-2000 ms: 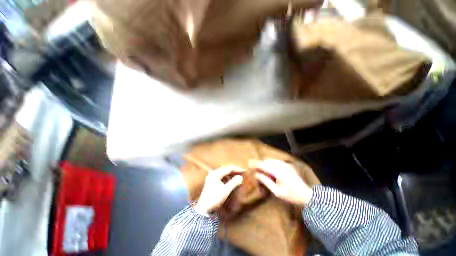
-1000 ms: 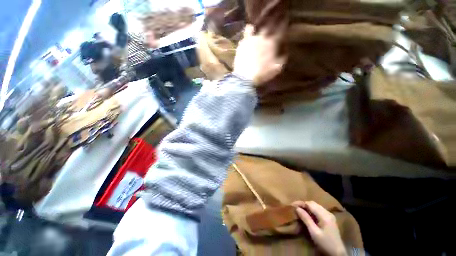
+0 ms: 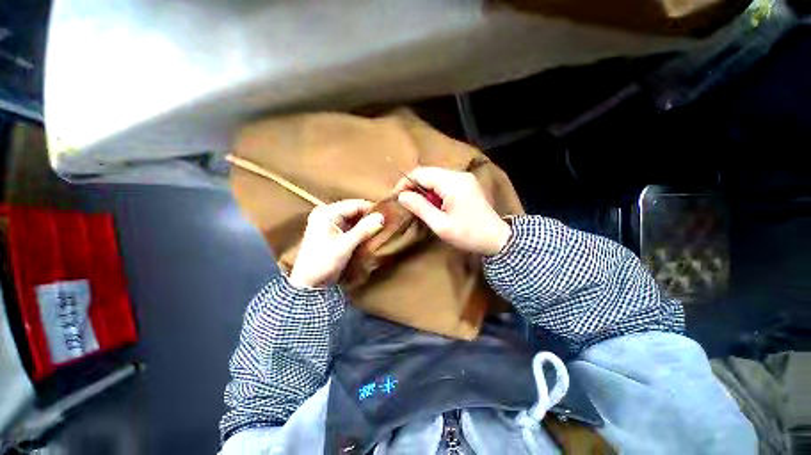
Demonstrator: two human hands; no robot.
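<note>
A brown canvas bag (image 3: 356, 151) lies in my lap. A redder brown leather tab (image 3: 388, 229) shows between my hands near the bag's middle. My left hand (image 3: 336, 242) pinches the tab's left side. My right hand (image 3: 453, 210) has thumb and finger closed at the tab's upper right, with a thin dark needle-like line (image 3: 406, 179) at its fingertips. A red spot shows on a right finger. A narrow tan cord-like binding (image 3: 274, 177) runs from the bag's upper left to my left hand. Thread cannot be made out.
A white-covered table (image 3: 222, 71) crosses the top, with brown material (image 3: 622, 12) at its upper edge. A red bin (image 3: 76, 284) with a white label stands at the left on grey floor. A patterned metal-edged stool or seat (image 3: 685, 244) is at the right. My dark apron is below.
My left hand has come back from the brown bags on the table to the tab in my lap. My right hand is now beside it, and the view has tilted down.
</note>
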